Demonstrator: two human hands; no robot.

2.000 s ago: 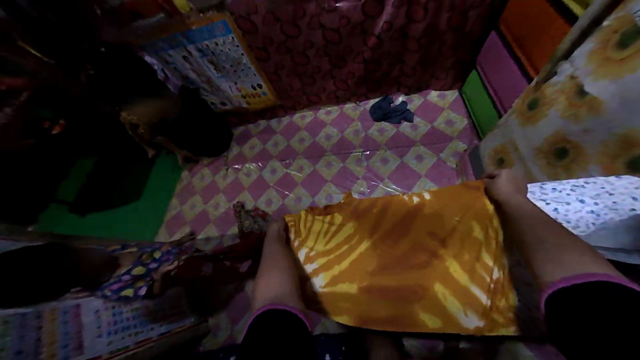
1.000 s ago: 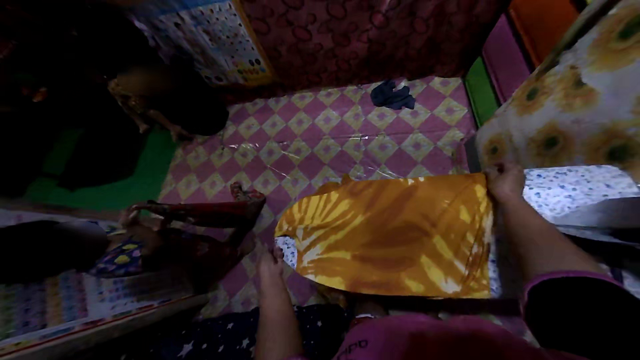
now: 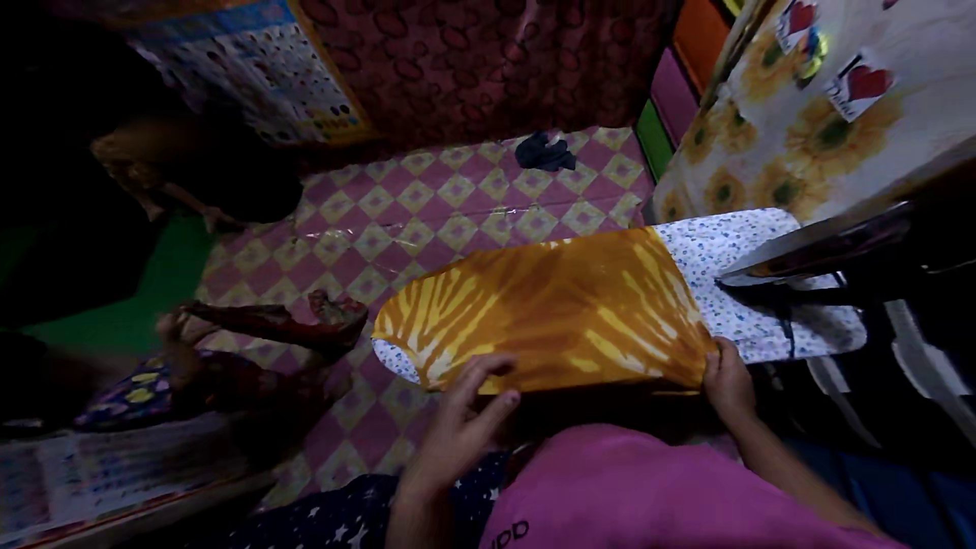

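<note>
An orange and yellow tie-dye garment (image 3: 549,305) lies around an ironing board with a white, blue-flowered cover (image 3: 720,236). The board's rounded end shows through the opening at the garment's left. My right hand (image 3: 728,381) pinches the garment's near right corner, at its hem. Over the near edge of the cloth is my left hand (image 3: 465,427), thumb and fingers apart, holding nothing. An iron (image 3: 816,244), partly in shadow, rests on the board's right end with its tip toward the garment.
On the patterned floor (image 3: 427,198) lies a dark crumpled cloth (image 3: 545,152). A person (image 3: 175,366) sits at the left with a dark red cloth; another person (image 3: 145,168) is behind, in shadow. Colored drawers (image 3: 686,69) and a sunflower-print cloth (image 3: 762,145) stand back right.
The garment, earlier held up between both hands, now lies farther along the board, its hem nearer the iron. My left hand has let go of its left end and moved right along the near edge.
</note>
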